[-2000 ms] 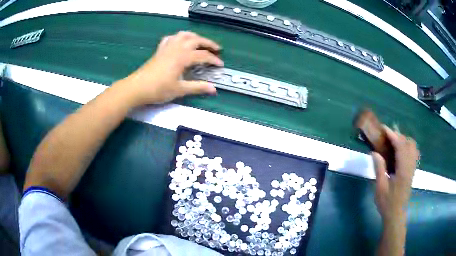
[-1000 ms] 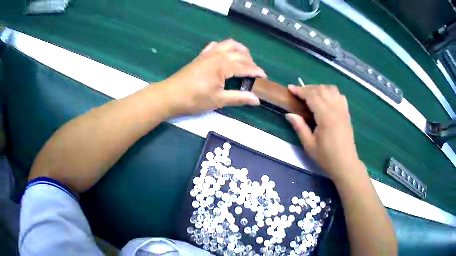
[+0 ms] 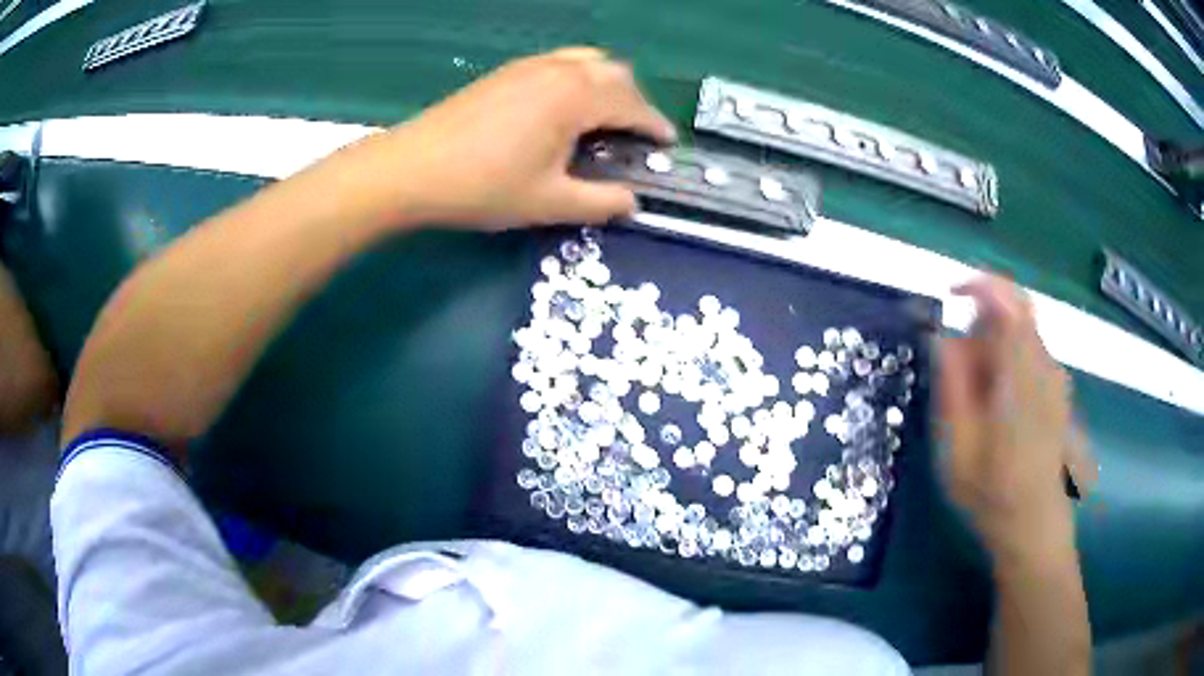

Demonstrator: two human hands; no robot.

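My left hand [image 3: 548, 145] grips the left end of a dark grey strip housing [image 3: 739, 188] between thumb and fingers. Its pockets show several pale discs. It lies at the far edge of the black parts tray [image 3: 739, 271], over the white strip. The tray holds many loose clear and white discs [image 3: 634, 343]. My right hand [image 3: 1003, 423] is blurred beside the tray's right edge, its fingers bent. Whether it holds anything cannot be made out. The reddish-brown pressing block is not clearly visible.
A lighter grey strip housing [image 3: 845, 145] lies just beyond the held one. Short strips lie at far left [image 3: 145, 36] and far right [image 3: 1151, 304]. Dark lined-up strips [image 3: 970, 33] are at the top right. Part of another person's arm [image 3: 20, 350] shows at the left edge.
The pressing block no longer shows clearly. My right hand has moved right and nearer, away from my left hand. My left hand now holds a dark strip with pale discs closer to the tray.
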